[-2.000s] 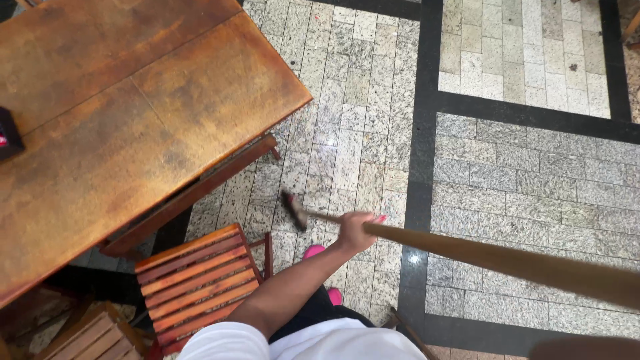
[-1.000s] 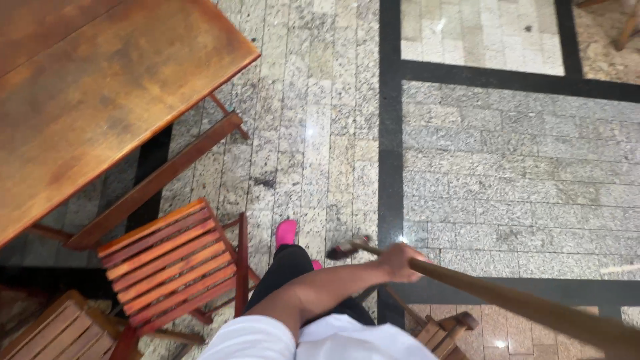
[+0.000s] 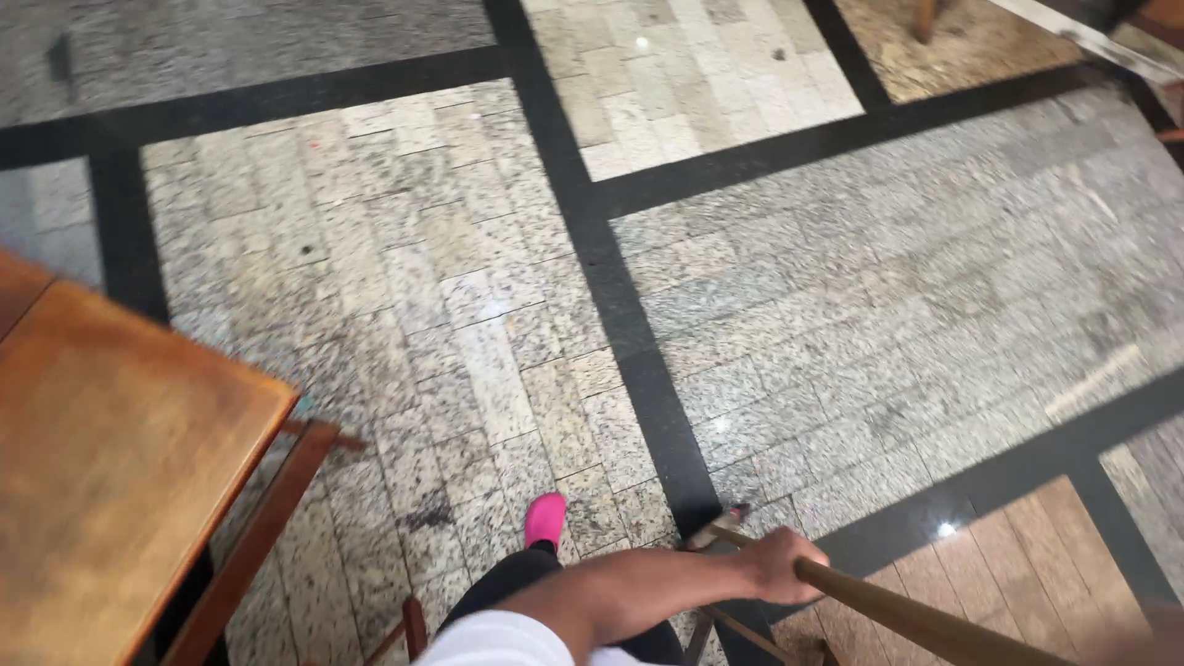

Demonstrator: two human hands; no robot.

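My left hand [image 3: 784, 566] is closed around a long wooden broom handle [image 3: 911, 615], which runs from the lower right corner down toward the floor. The broom head [image 3: 714, 529] rests low near my legs, over a black floor strip, partly behind my forearm. A blurred skin-toned patch at the lower right edge may be my right hand [image 3: 1164, 634]; whether it grips the handle cannot be told. A pink shoe [image 3: 545, 520] shows on one foot, left of the broom head.
A wooden table [image 3: 120, 462] with a reddish brace [image 3: 259, 546] stands at the left. Wooden furniture parts [image 3: 414, 629] show at the bottom edge. Pale granite tiles [image 3: 388, 305] are divided by black strips [image 3: 638, 370]. More furniture [image 3: 927, 18] lies at the upper right.
The broom head has moved from near the table, left of my feet, to the right side of my legs. My left hand has stayed on the handle. The view has shifted.
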